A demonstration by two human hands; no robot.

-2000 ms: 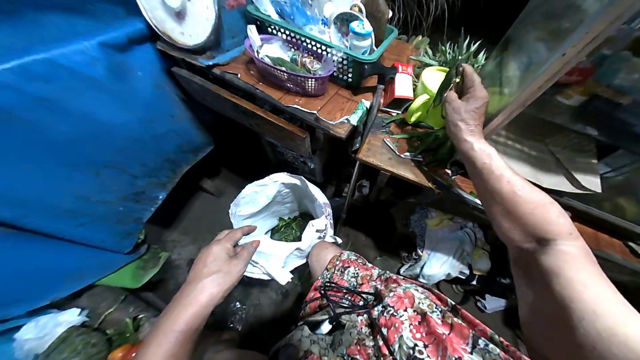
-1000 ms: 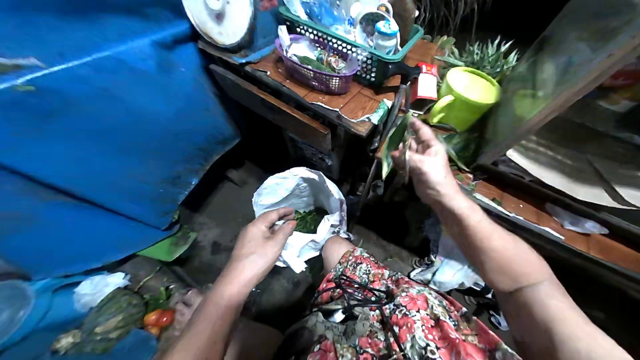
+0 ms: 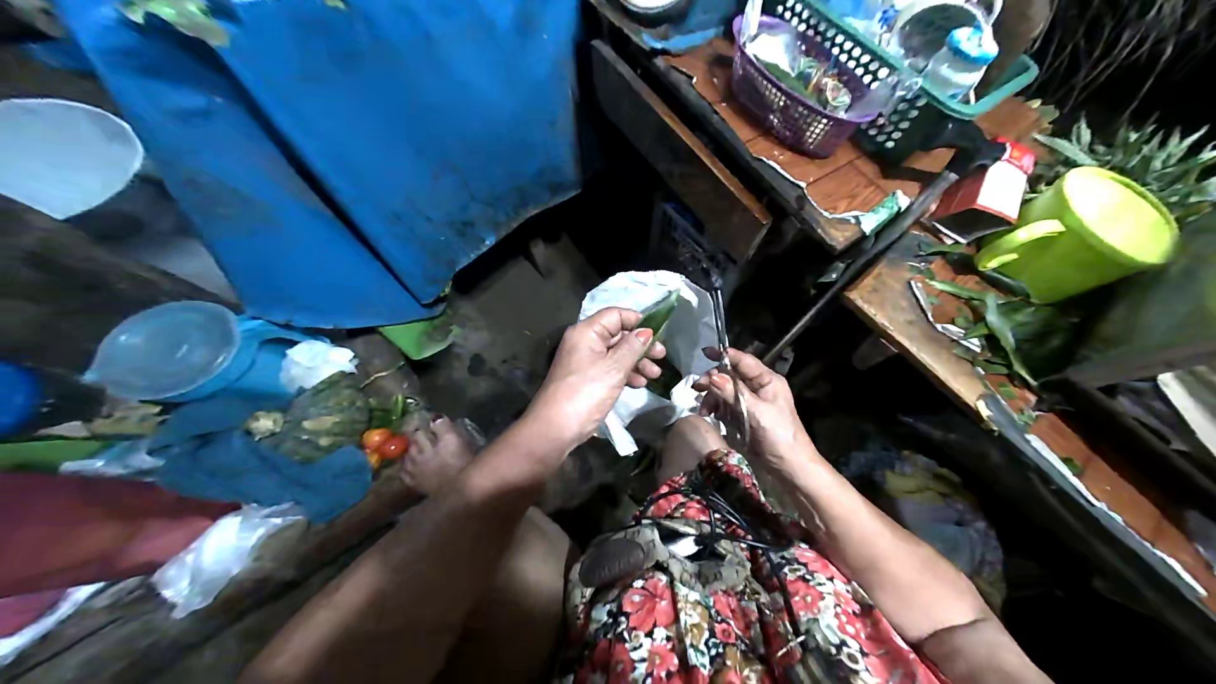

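Note:
My left hand [image 3: 608, 366] grips a green leaf [image 3: 657, 315] between thumb and fingers, over the mouth of a white plastic sack [image 3: 638, 285]. To its right, my right hand [image 3: 757, 404] is closed around what look like slim metal scissors [image 3: 720, 309], their blades pointing up beside the sack's rim. Behind my hands, most of the sack's inside is hidden. The sack stands on the dark ground just past my knee.
A wooden table at right bears a lime-green pitcher [image 3: 1092, 237], leaves [image 3: 1007, 332], a red-and-white box [image 3: 983, 195] and a purple basket [image 3: 798, 114]. At left lie a squash [image 3: 323, 418], tomatoes [image 3: 385, 444] and a translucent basin [image 3: 166, 350]. A blue tarp [image 3: 427, 142] hangs ahead.
My right hand has come from the plants by the pitcher down beside the sack. My left hand, bare two seconds ago, now holds a leaf. The view has swung left.

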